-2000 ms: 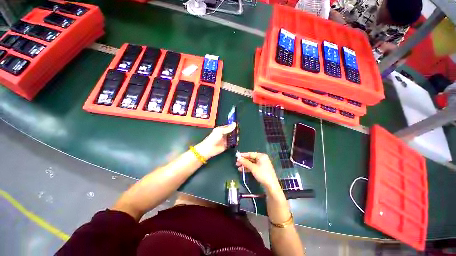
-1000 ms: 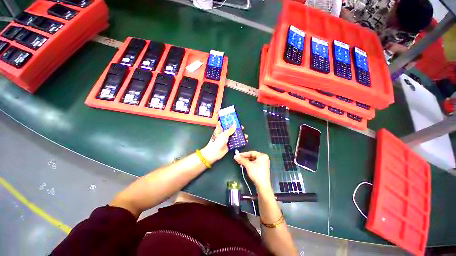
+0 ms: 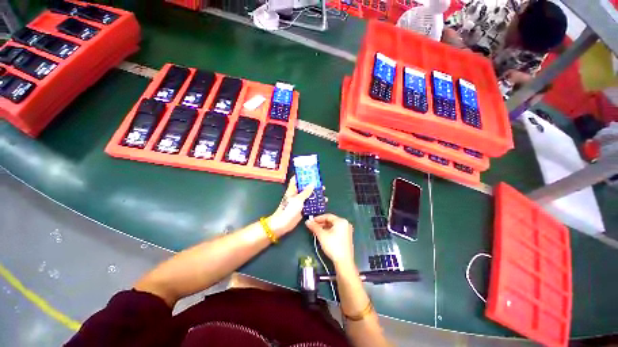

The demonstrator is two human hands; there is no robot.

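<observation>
A keypad phone [image 3: 308, 183] is upright, its blue-and-white screen face towards me. My left hand [image 3: 293, 207] holds it, with the thumb over the front. My right hand [image 3: 330, 234] pinches the end of a thin white cable [image 3: 322, 261] at the phone's bottom edge. The fingers hide whether the plug is fully in. A red tray [image 3: 203, 161] ahead on the left holds several phones back up, one phone [image 3: 282, 101] face up and a small white card [image 3: 255, 103].
Stacked red trays stand at the far left [image 3: 88, 74] and ahead right [image 3: 434, 122]. A smartphone [image 3: 404, 209], black label sheet [image 3: 369, 203] and electric screwdriver [image 3: 308, 276] lie right of my hands. An empty red tray [image 3: 532, 264] is far right. A person [image 3: 508, 41] is beyond the bench.
The phone in my left hand has turned from edge-on to face me. My right hand has stayed at its bottom end with the cable. The camera view has shifted slightly.
</observation>
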